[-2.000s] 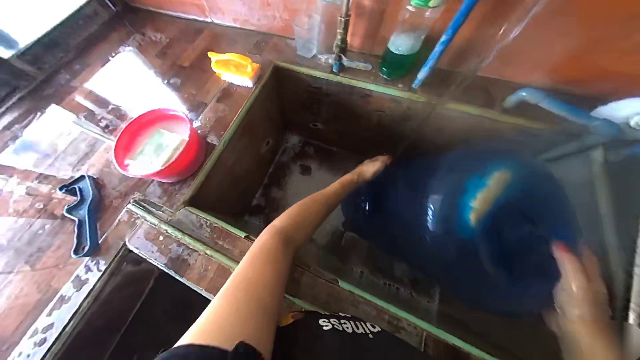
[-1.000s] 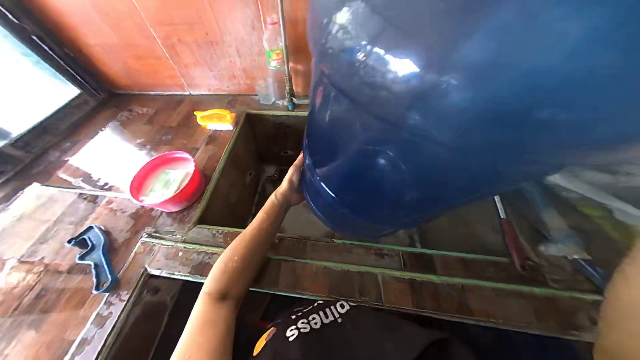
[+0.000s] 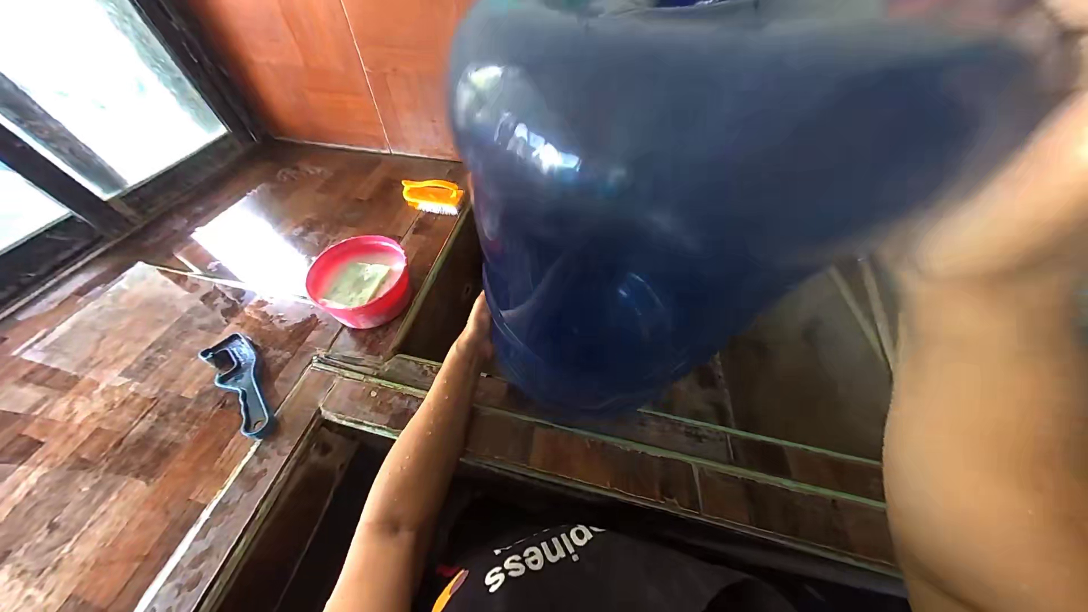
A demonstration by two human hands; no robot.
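A large blue plastic water jug (image 3: 646, 221) fills the upper middle and right of the head view, tilted above the tiled sink basin (image 3: 442, 293). My left hand (image 3: 479, 327) presses against the jug's lower left side; its fingers are partly hidden behind the plastic. My right arm rises along the right edge, blurred, and the right hand (image 3: 1062, 25) is only partly seen at the top right corner by the jug's upper end. Its grip cannot be made out.
On the wet tiled counter at left are a red bowl (image 3: 361, 316) holding a pale green piece in cloudy liquid, an orange scrub brush (image 3: 433, 195) and a blue plastic handle-like piece (image 3: 246, 387). A tiled ledge (image 3: 595, 450) crosses in front of me.
The jug was lying low over the basin two seconds ago; it has been lifted and turned, and now stands higher and nearer. My right arm has risen. The view has swung left.
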